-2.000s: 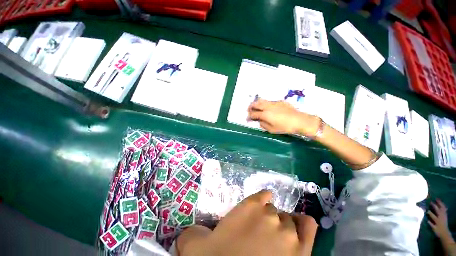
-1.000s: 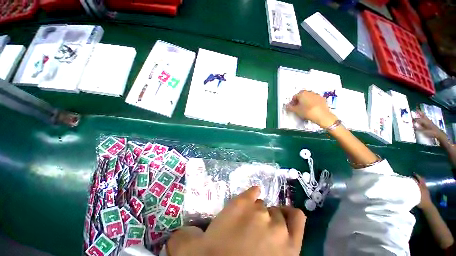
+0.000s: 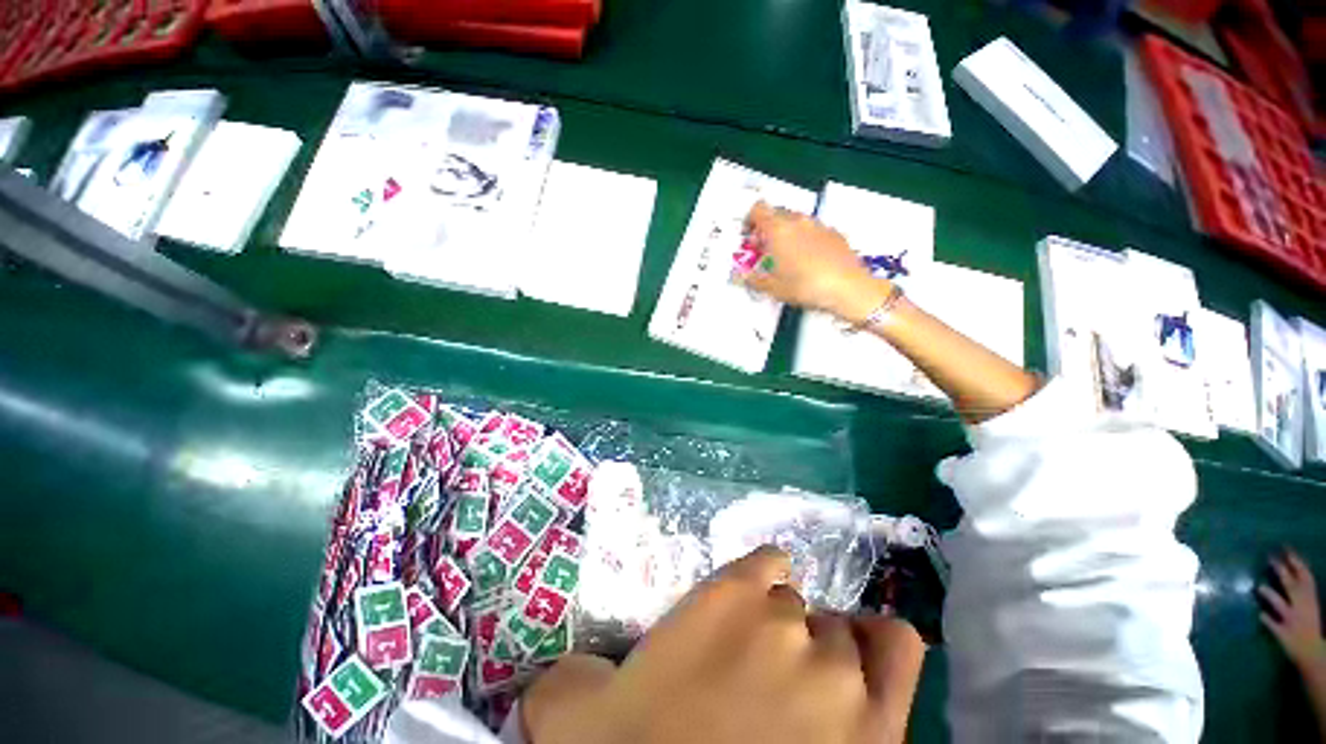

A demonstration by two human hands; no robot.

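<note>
My right hand [image 3: 822,269], with a bracelet, reaches over a white box [image 3: 713,298] in the row. A small red-and-green printed packet [image 3: 748,259] shows beside its fingers; I cannot tell whether it is gripped. My left hand [image 3: 742,654] is large in the near foreground, fingers curled above the bags; whether it holds anything is hidden. A clear polybag of heaped red-and-green packets [image 3: 509,541] lies left of it. Whitish glossy bags [image 3: 625,545] lie behind it. White corded items [image 3: 909,535] are mostly hidden by my right sleeve.
More white boxes [image 3: 589,240] stand in a row across the green surface, some with dark blue figures. Two closed cartons [image 3: 1035,114] lie near the far edge. Red trays [image 3: 1236,146] line the far side. A grey metal post [image 3: 146,269] is left. Another person's hand [image 3: 1291,603] is far right.
The box row has moved left relative to the bags. My right hand has gone from one box group to the following box on its right. My left hand stays over the bags. My sleeve now covers most corded items.
</note>
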